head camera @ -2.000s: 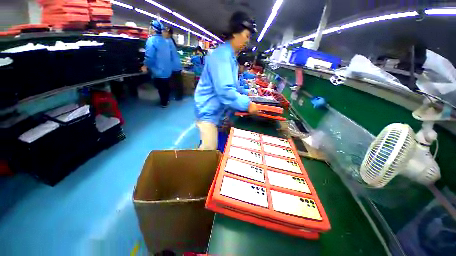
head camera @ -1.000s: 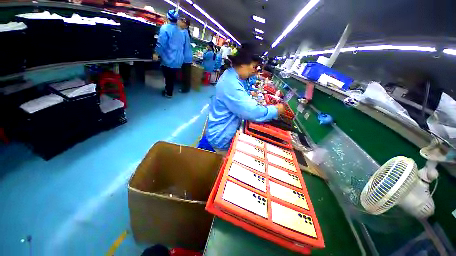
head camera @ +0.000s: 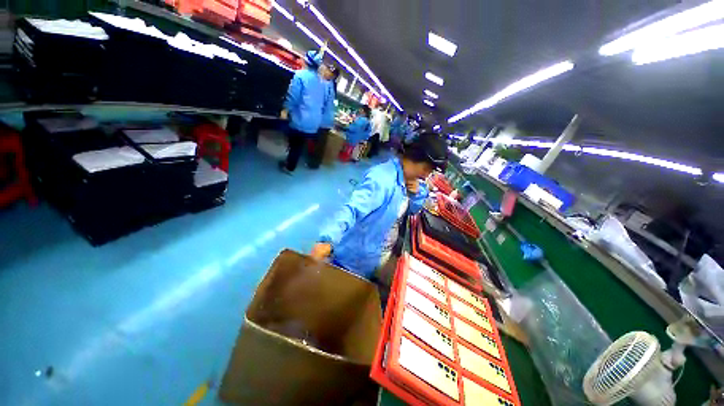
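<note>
Neither of my hands is in the picture. Nearest in front of me, a red-orange foam tray (head camera: 387, 354) lies on the green bench, stacked on at least one other. It holds two rows of flat white to cream phone back covers (head camera: 429, 327) with dark camera dots at one end of each. An open brown cardboard carton (head camera: 306, 361) stands beside the bench on the left.
A person in a blue smock (head camera: 367, 208) stands past the carton, one hand on its rim. A white clip-on fan (head camera: 623, 366) is at the lower right. Dark stacks topped with white sheets (head camera: 135, 190) stand left. A blue box (head camera: 537, 186) is on the shelf.
The view has turned, so the tray and carton sit further right. The person in blue has taken a hand off the bench trays and reached back to the carton's rim.
</note>
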